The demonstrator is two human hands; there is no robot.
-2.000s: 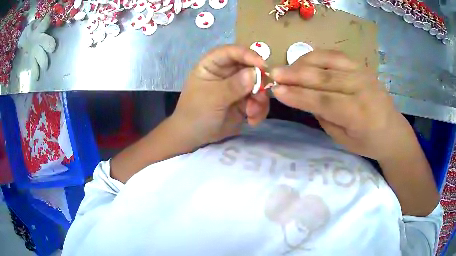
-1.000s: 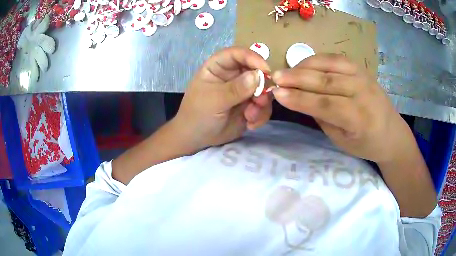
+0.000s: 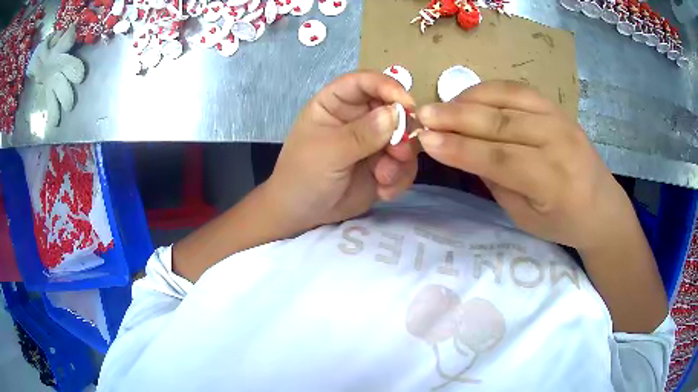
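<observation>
My left hand [image 3: 337,145] pinches a round white base [image 3: 398,125] on edge between thumb and fingers, its red spots facing right. My right hand [image 3: 513,145] holds the thin ends of a figurine body [image 3: 415,133] against the base; most of the body is hidden by my fingers. Another round base with red spots lies on the cardboard mat [image 3: 474,46] behind my left fingers. A plain white glue dish [image 3: 458,82] lies on the mat, partly covered by my right hand.
Red-headed figurine bodies [image 3: 465,15] lie at the mat's far edge. A loose pile of bases [image 3: 229,27] and a white glove [image 3: 55,73] are left. Rows of assembled figurines [image 3: 639,31] stand far right. A blue crate [image 3: 115,214] holds red parts below left.
Both hands have moved very slightly, keeping the base and the figurine body together. The glue dish shows slightly more than at first.
</observation>
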